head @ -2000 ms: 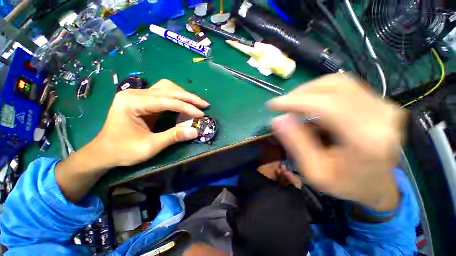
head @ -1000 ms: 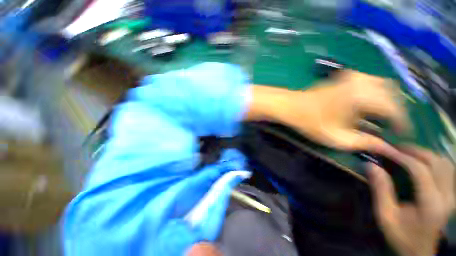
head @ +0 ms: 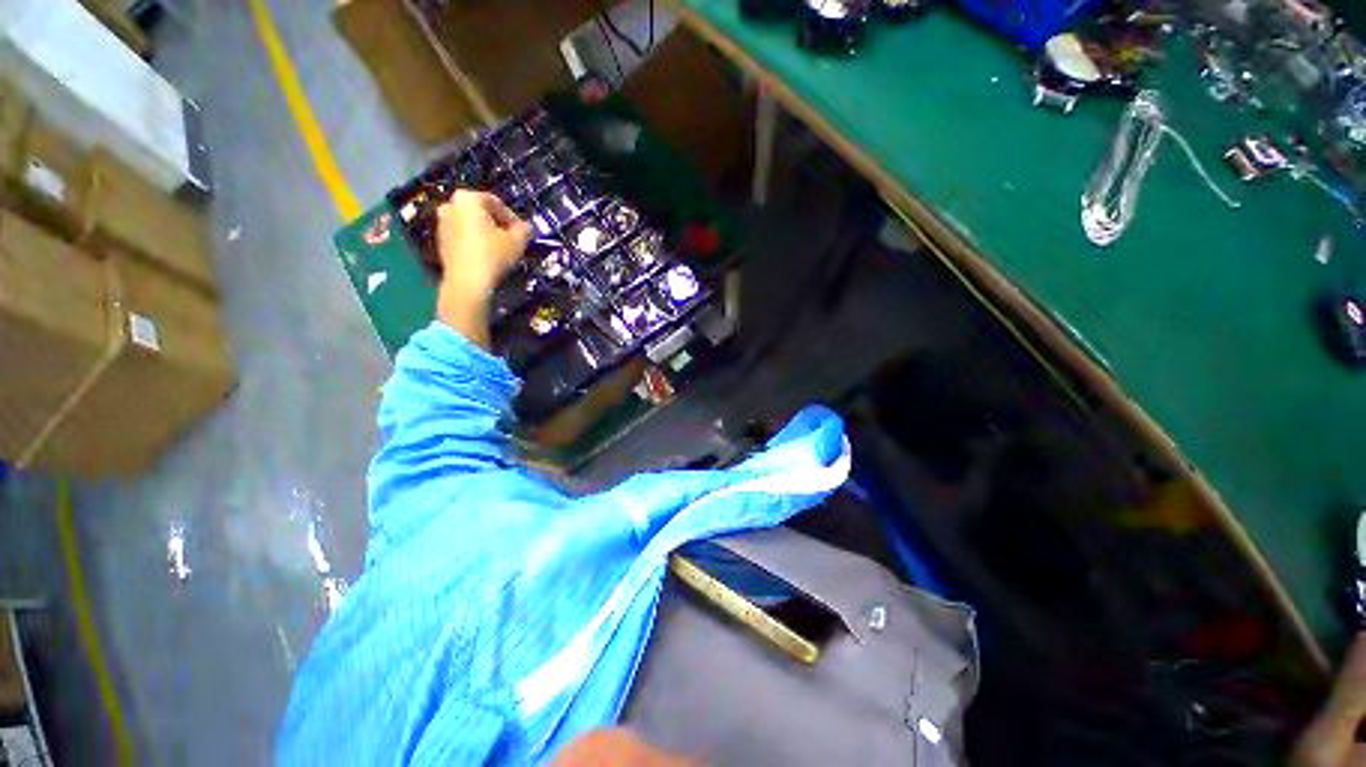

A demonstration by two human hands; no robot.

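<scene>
The black compartment tray (head: 584, 247) lies on a green board at the left of the bench. Its cells hold small round devices and shiny parts. My left hand (head: 477, 247) is over the tray's upper left part, its fingers bent down at the cells. Whether it holds anything is too small to tell. Only a blurred sliver of my right hand (head: 1333, 734) shows at the lower right edge. Its fingers and anything in them are out of the picture.
The green bench (head: 1049, 300) runs down the right side, with a coiled clear cable (head: 1121, 173), loose shiny parts and a small dark round piece (head: 1348, 322) on it. Cardboard boxes (head: 113, 315) stand on the grey floor at left. A phone (head: 749, 599) lies in a grey pocket below.
The view has swung left to the tray and floor. My left hand has moved from the bench, where it held a round device, to the tray. My right hand is now almost out of view.
</scene>
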